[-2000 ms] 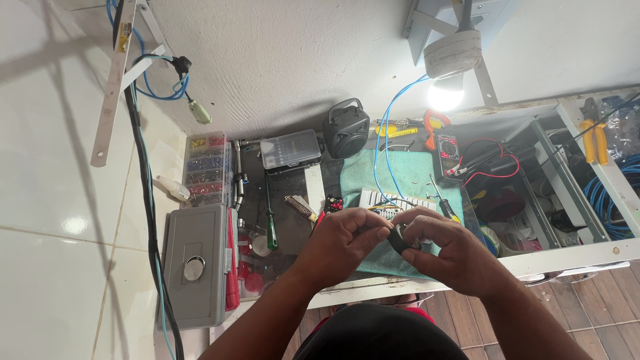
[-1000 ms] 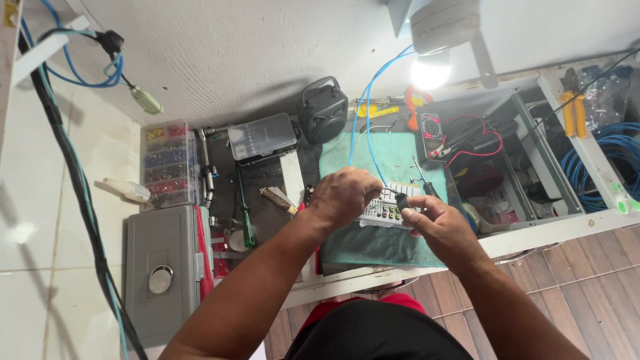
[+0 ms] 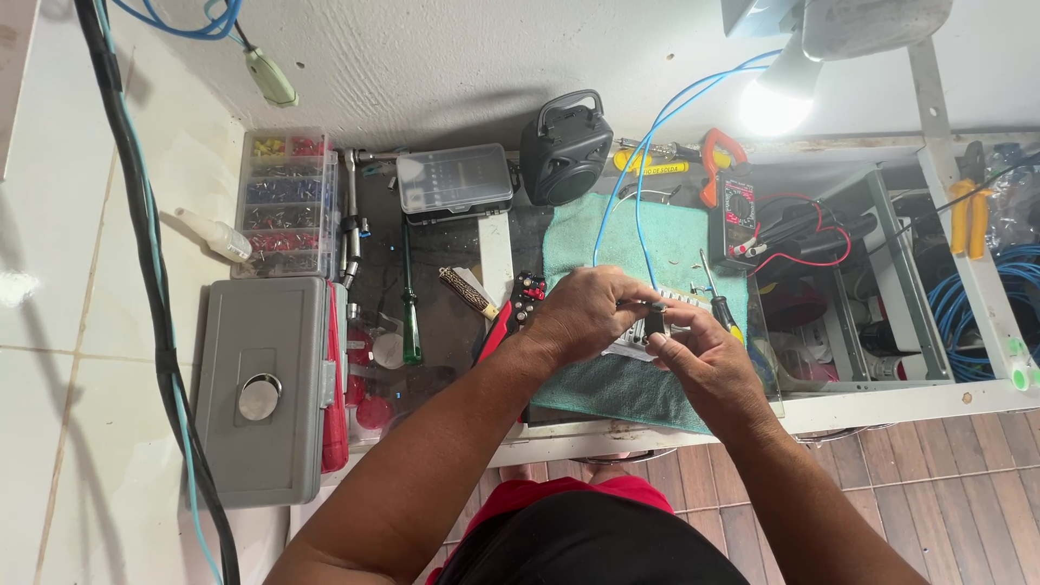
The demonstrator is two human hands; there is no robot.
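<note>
Between the fingertips of both hands is a small black part [image 3: 655, 323], too small to name. My right hand [image 3: 705, 348] holds it from the right, thumb below and fingers above. My left hand [image 3: 587, 313] pinches at its upper end; what those fingertips grip is partly hidden. Just beneath the hands a white terminal block or board [image 3: 630, 348] lies on a teal cloth [image 3: 569, 236], mostly covered by them. Two blue wires [image 3: 639, 203] come down to it from above. A screwdriver with a black and yellow handle [image 3: 721, 313] lies right of my right hand.
A multimeter [image 3: 734, 219], an orange-handled tool [image 3: 715, 166] and a black speaker [image 3: 565, 150] stand behind. Leftward are a clear-lidded case [image 3: 457, 180], a green screwdriver [image 3: 412, 325], red wire strippers [image 3: 497, 329], a compartment box [image 3: 284, 203] and a grey toolbox [image 3: 264, 439]. Yellow-handled pliers [image 3: 969, 219] hang at right.
My hands have come together around the black part; one second ago they were a little apart, with the part in my right hand. The view has shifted somewhat.
</note>
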